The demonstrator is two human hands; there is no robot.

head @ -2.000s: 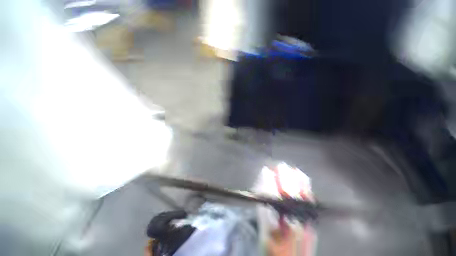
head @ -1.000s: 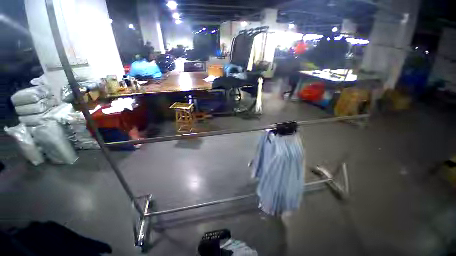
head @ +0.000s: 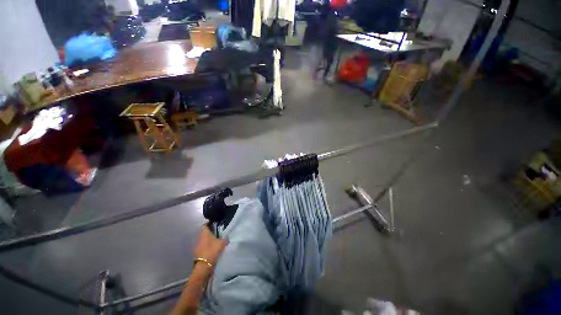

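Observation:
My left hand [head: 210, 243], bare with a yellow bracelet, is closed around the necks of a bunch of black hangers [head: 218, 206] just in front of the rack rail [head: 147, 210]. Light grey-blue shirts [head: 245, 267] hang from this bunch, to the right of my hand. Whether the hooks rest on the rail cannot be told. Right beside them, striped light blue shirts [head: 301, 224] hang close together on the rail from bunched black hangers [head: 298, 170]. My right hand is not in view.
The lower rack bar [head: 147, 293] and rack base [head: 371, 210] stand near the floor. Beyond the rack are a stool [head: 152, 127], a brown work table [head: 132, 66] with a blue bundle [head: 90, 47], and red fabric [head: 43, 147]. A person [head: 326, 43] stands farther back.
The view has moved closer to the rack. My left hand and the grey-blue shirts it holds are now up at the rail, left of the striped shirts; a bunch showed low at the bottom before.

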